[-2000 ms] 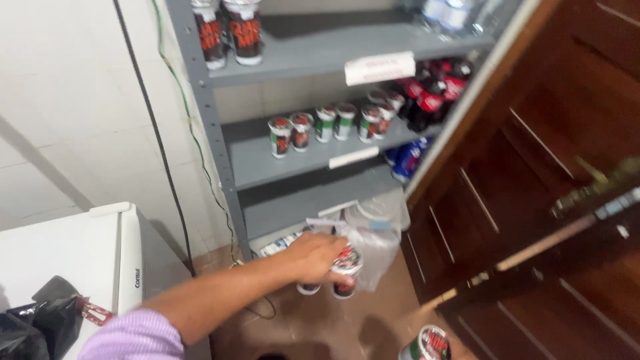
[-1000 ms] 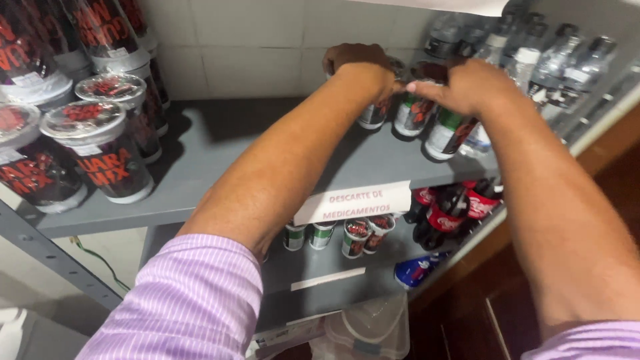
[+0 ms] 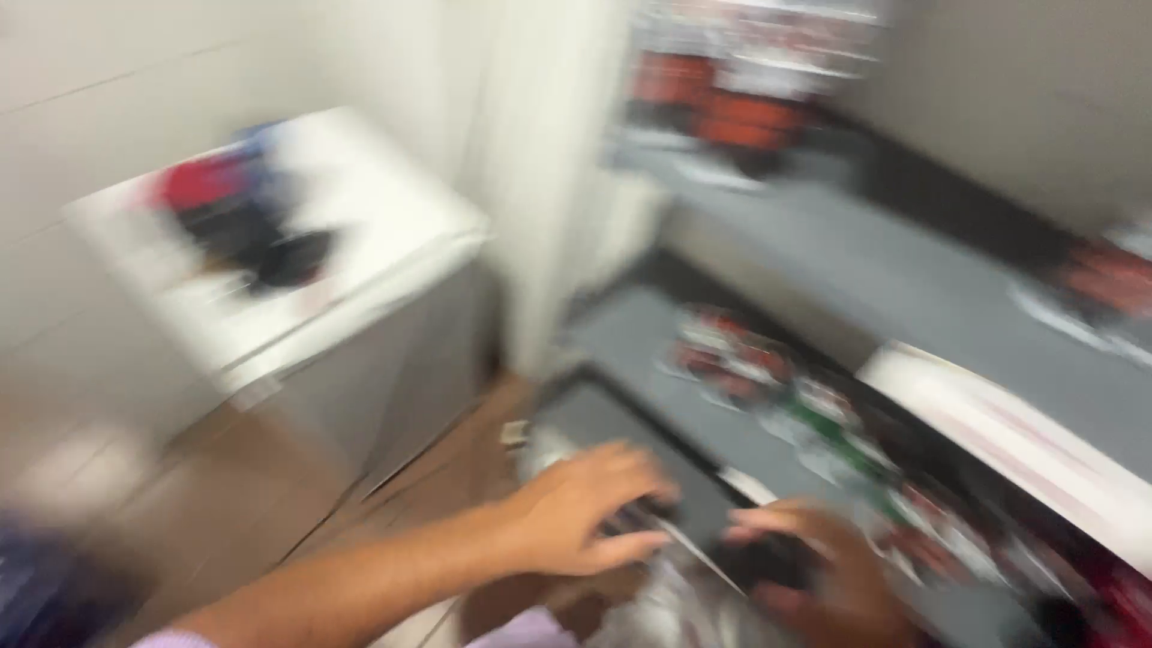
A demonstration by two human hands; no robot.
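The view is badly blurred. My left hand [image 3: 598, 508], at the lower centre, has its fingers curled around a dark object [image 3: 630, 517], probably a cup. To its right, my right hand [image 3: 810, 567] is curled round another dark, rounded object [image 3: 769, 560]. A thin pale edge lies between the two. Both hands are in front of the lower part of the grey metal shelving. Lidded cups with red and green printing [image 3: 729, 355] stand on the shelf behind them, and more red-and-black cups [image 3: 751, 117] are on the shelf above.
A white chest or appliance [image 3: 360, 207] stands at the left, with black and red items [image 3: 243, 216] on top. A white label [image 3: 1017, 441] runs along the upper grey shelf's edge [image 3: 900, 261]. Translucent plastic [image 3: 666, 612] shows below my hands. Something dark blue [image 3: 54, 585] is at the lower left.
Both hands have left the cups on the upper shelf and are now lower, in front of the shelving, each around a dark object. The view has swung left.
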